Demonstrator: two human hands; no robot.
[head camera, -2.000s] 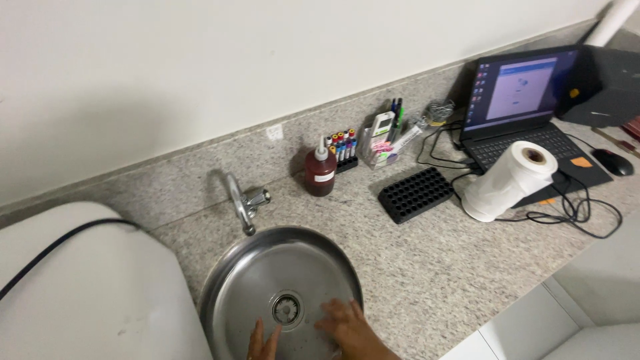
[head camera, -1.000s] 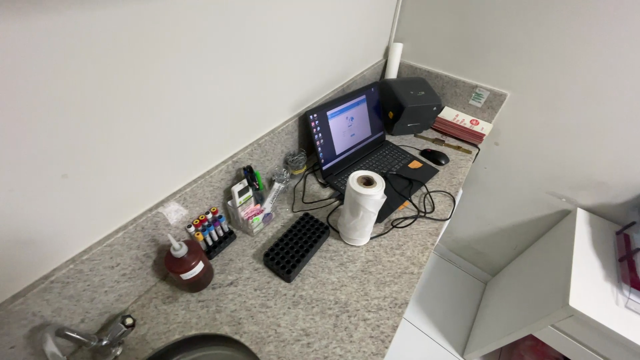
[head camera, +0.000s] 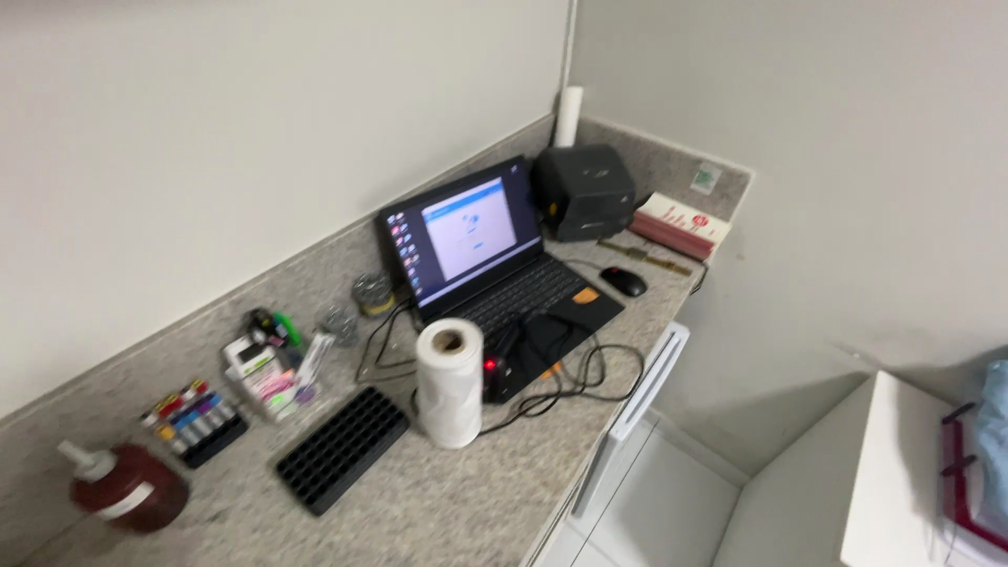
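Neither my left hand nor my right hand shows in the head view now. On the speckled granite counter (head camera: 504, 480) stands an upright roll of clear plastic bags (head camera: 450, 386). Left of it lies a black tube rack (head camera: 343, 449) with rows of holes. Capped blood collection tubes (head camera: 193, 417) sit in a small black stand, beside a dark red squeeze bottle (head camera: 130, 488) with a pale nozzle. A clear holder (head camera: 272, 378) has pens and small packets in it. Behind the roll, a black laptop (head camera: 504, 276) is open with its screen lit.
A dark label printer (head camera: 584, 191), a mouse (head camera: 624, 281), a wristwatch (head camera: 644, 256) and a red and white box (head camera: 681, 224) are at the counter's far end. Loose black cables (head camera: 583, 386) loop near its front edge. A white cabinet (head camera: 858, 472) stands at lower right.
Two seconds ago both hands were over the steel sink; they are out of view now. The view has swung right, so the sink and tap no longer show.
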